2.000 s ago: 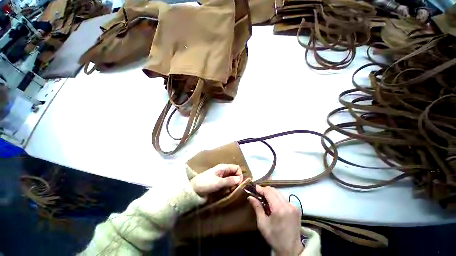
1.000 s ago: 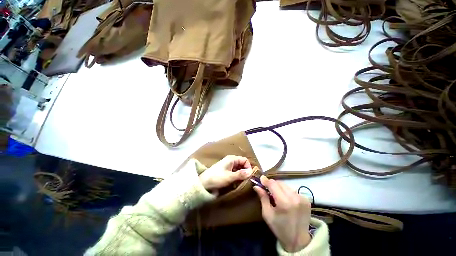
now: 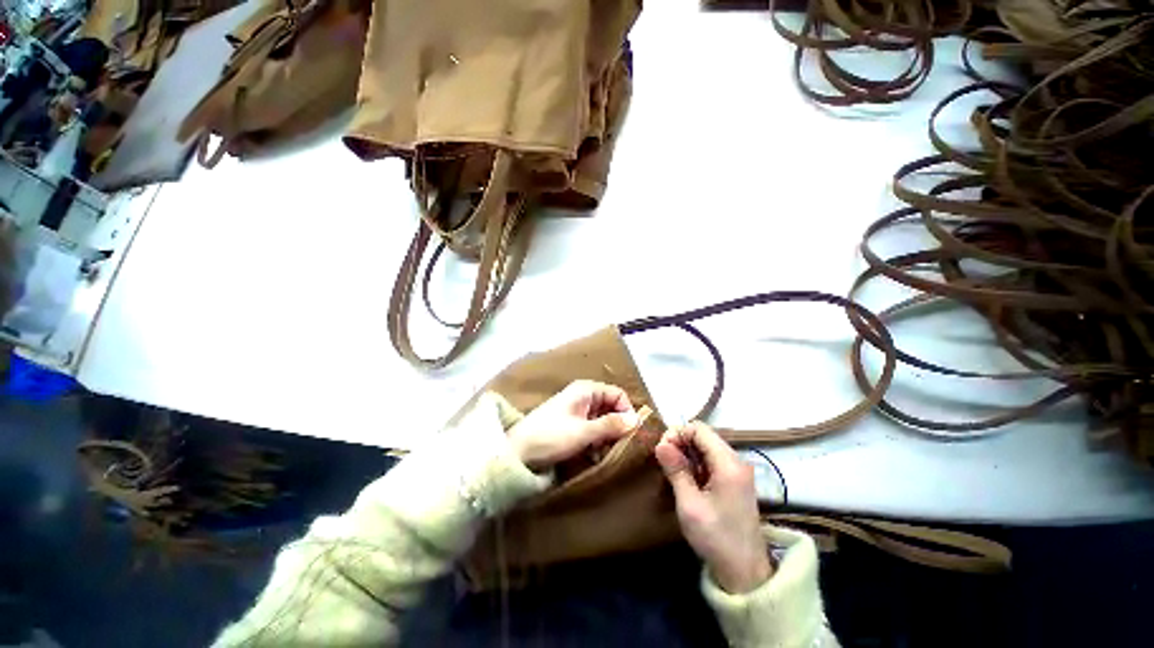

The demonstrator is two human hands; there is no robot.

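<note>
A brown tote bag (image 3: 576,532) lies at the table's front edge and over my lap, its opening edge towards the middle. Its long brown handle (image 3: 810,430) loops to the right on the table. My left hand (image 3: 576,427) pinches the bag's edge. My right hand (image 3: 715,487) is at the same edge, just right of the left, thumb and fingertips closed at the bag's corner. The dark snips seen earlier are not clearly visible; the right palm is hidden. Any thread between the fingertips is too fine to tell.
Stacked bags (image 3: 475,82) with hanging handles lie ahead on the white table (image 3: 253,291). A large tangle of brown loops (image 3: 1012,279) is at the right. Another brown bag (image 3: 291,82) is at the upper left. A bundle of strips (image 3: 139,487) is at the lower left.
The right hand's fingers have turned in and now pinch at the bag's edge; the dark snips no longer show. The left hand stays on the edge. The view has shifted slightly.
</note>
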